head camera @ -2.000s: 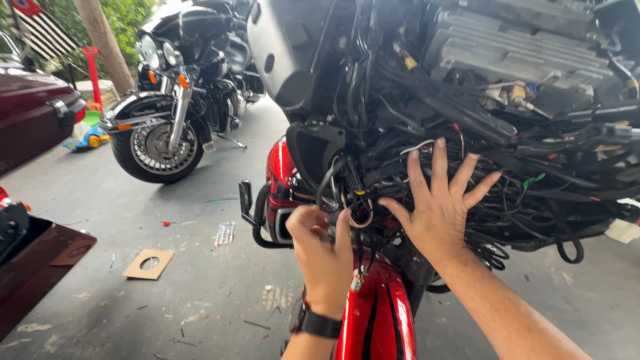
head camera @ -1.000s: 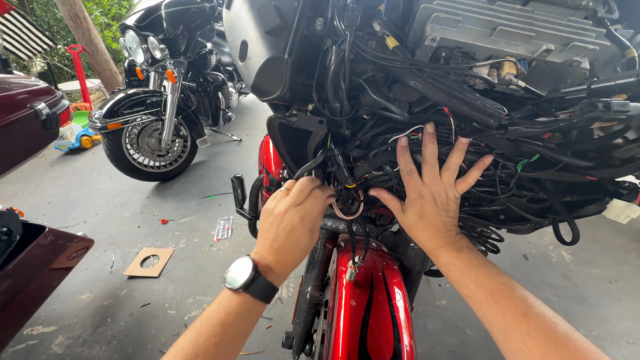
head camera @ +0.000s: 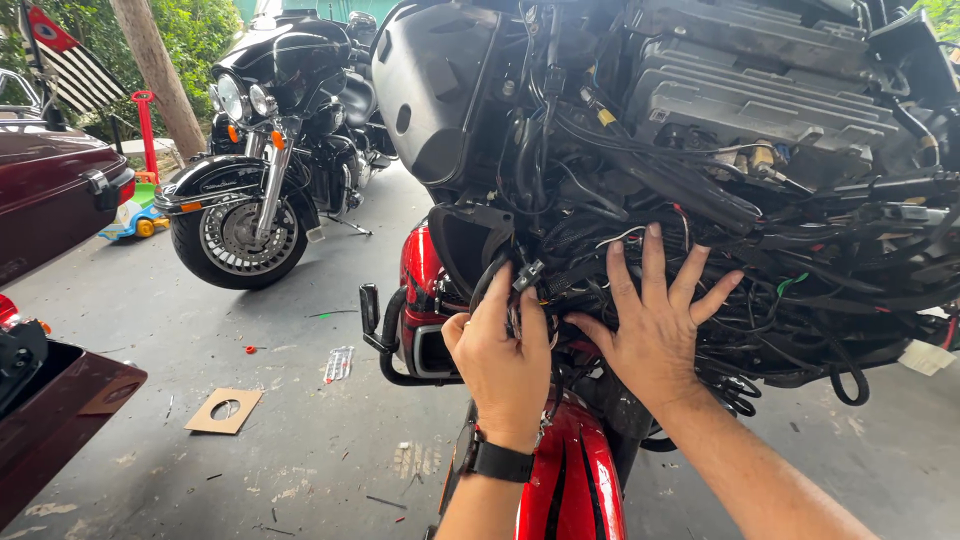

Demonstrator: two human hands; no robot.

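My left hand, with a black watch on the wrist, is at the front of a red motorcycle, its thumb and index finger around a few thin wires. A dark electrical connector sits at those fingertips. To its right, my right hand lies with spread fingers against the thick bundle of black wiring. Above the bundle is a grey finned metal housing. A black plastic fairing part stands at the upper left of the wiring. Below both hands is the red front fender.
A black touring motorcycle is parked at the back left. Maroon motorcycle bodywork juts in at the left edge. On the grey floor lie a cardboard piece with a round hole, a clear package and scraps. A crash bar sticks out left.
My left hand has turned more upright, and the connector now shows at its fingertips. My right hand stays spread on the wiring bundle.
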